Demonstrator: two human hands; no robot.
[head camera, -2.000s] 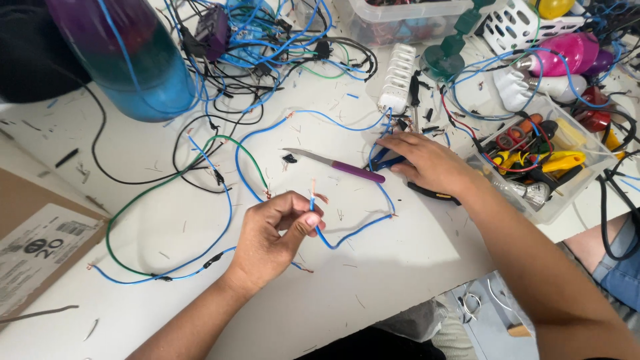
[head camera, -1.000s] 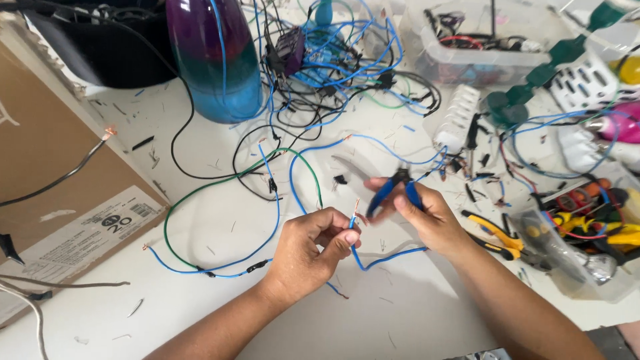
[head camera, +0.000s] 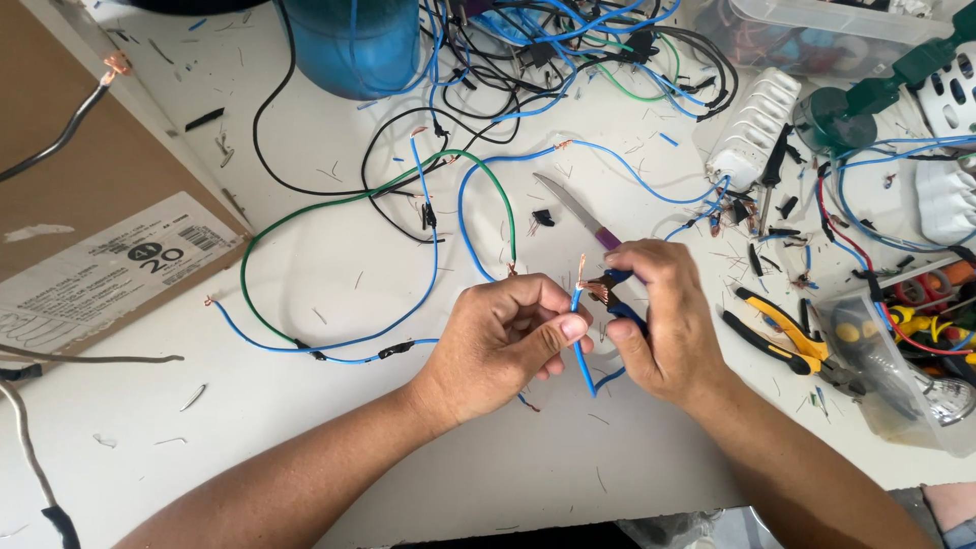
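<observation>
Between thumb and fingers, my left hand (head camera: 512, 343) holds a blue insulated wire (head camera: 577, 299) upright, its bare copper strands (head camera: 582, 268) sticking out above and to the right. My right hand (head camera: 662, 313) grips blue-handled pliers (head camera: 627, 314), with the jaws at the side strands; whether they touch them I cannot tell. Behind my right hand lies a knife (head camera: 568, 204) with a purple handle, partly hidden by the fingers. A green wire (head camera: 499, 183) ends in bare copper just behind my left hand, and a loop of blue wire (head camera: 463, 210) runs beside it.
Yellow-and-black pliers (head camera: 785, 329) lie right of my right hand, near a clear plastic box (head camera: 884, 396) of tools. A white power strip (head camera: 755, 126) and tangled cables (head camera: 534, 53) are farther back. A cardboard box (head camera: 99, 183) stands left, a blue vessel (head camera: 347, 49) behind. Wire scraps litter the table.
My right hand has picked up the blue-handled pliers from beside the knife and brought them to the wire's bare end. The left hand still holds the blue wire. The view has shifted.
</observation>
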